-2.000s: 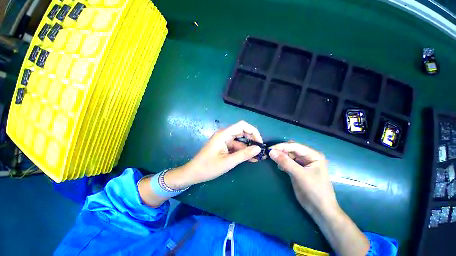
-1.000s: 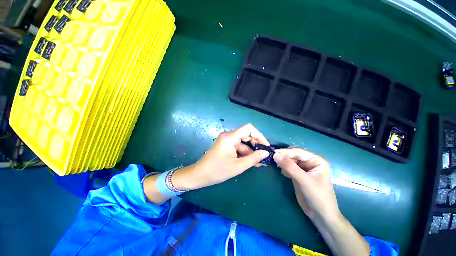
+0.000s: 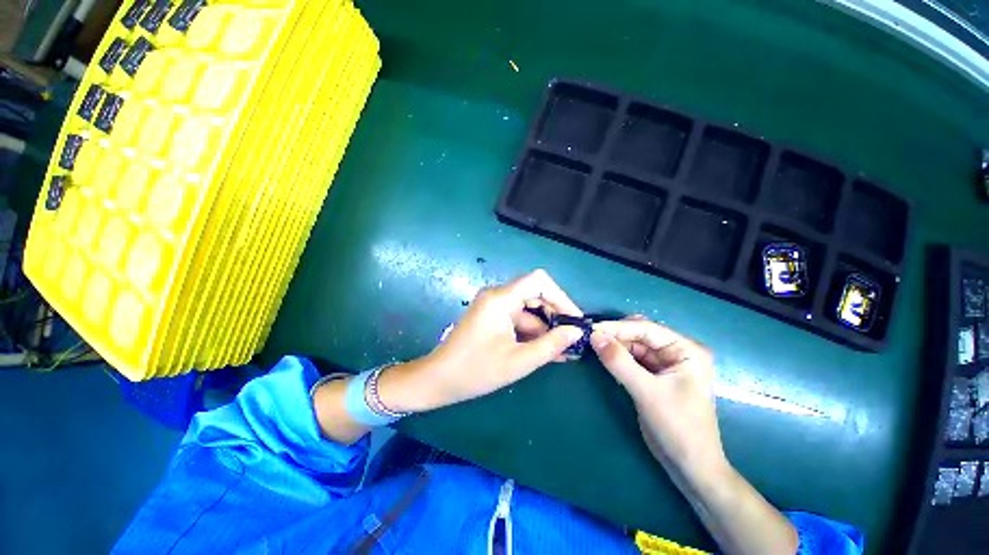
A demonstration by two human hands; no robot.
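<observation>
A small black housing (image 3: 568,323) is held between the fingertips of both hands, in front of my chest. My left hand (image 3: 486,338) grips its left side with thumb and fingers. My right hand (image 3: 665,382) pinches at its right side with thumb and forefinger. The fingers hide most of the housing, and its details are too small to tell. A black compartment tray (image 3: 662,255) lies beyond the hands. Two part-built units (image 3: 785,270) with black rims and yellow and white insides sit in its two near-row pockets at the right.
A tall stack of yellow blister trays (image 3: 271,206) stands at left, with black rectangular pieces (image 3: 107,112) in its top tray. A black parts tray (image 3: 941,358) with silvery-grey pieces is at the right edge. Tiny black parts (image 3: 467,304) lie beside my left hand.
The unit at the far upper right has shifted towards the picture's edge and is now mostly cut off. Both hands stay together on the housing, with only slight finger movement.
</observation>
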